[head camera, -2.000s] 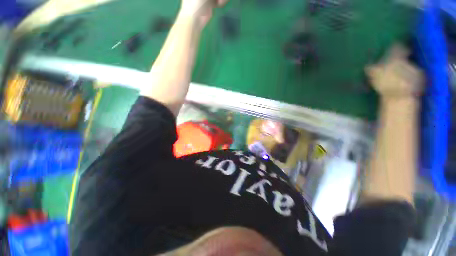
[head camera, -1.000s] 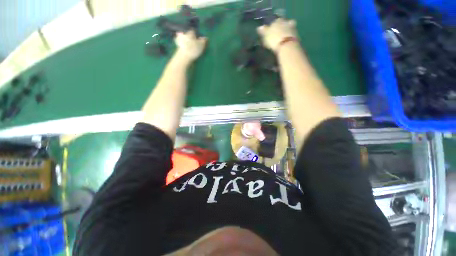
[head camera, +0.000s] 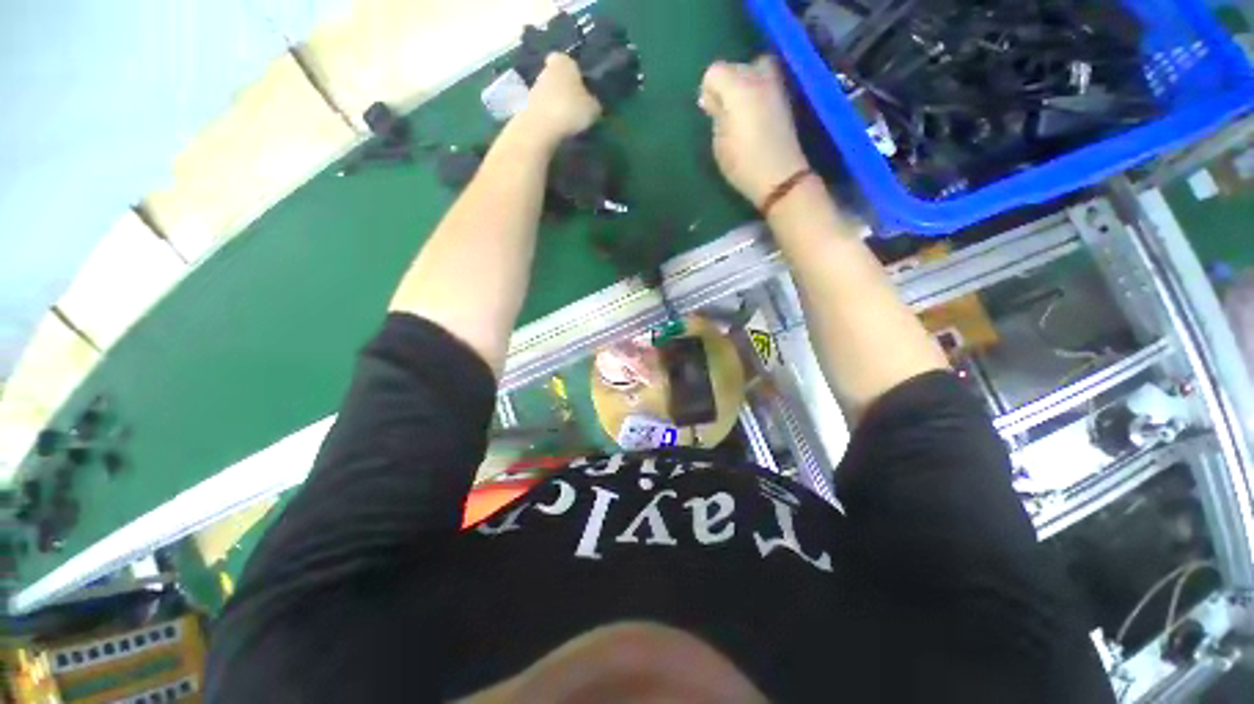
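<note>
Black power adapters (head camera: 600, 58) with thin cables lie bunched on the green mat (head camera: 330, 261). My left hand (head camera: 557, 103) is at this bunch, its fingers closed around part of it. More adapters (head camera: 585, 172) lie just below that hand, with a cable hanging over the mat's metal edge. My right hand (head camera: 754, 127) is over the mat, left of the blue basket (head camera: 949, 213), with curled fingers. I cannot tell whether it holds anything. The basket is heaped with black adapters (head camera: 1018, 83).
Loose adapters lie at the far left (head camera: 62, 475). Cardboard (head camera: 248, 138) lines the mat's far edge. Below are a round stool (head camera: 715, 378) bearing a phone (head camera: 690, 378), a red stool (head camera: 502, 495), metal rails (head camera: 1100, 385) at right and a yellow tray (head camera: 117, 667) at lower left.
The view has turned, and the basket now shows nearer the centre. My left hand is now in the adapter bunch. My right hand has left the adapters and is closer to the basket.
</note>
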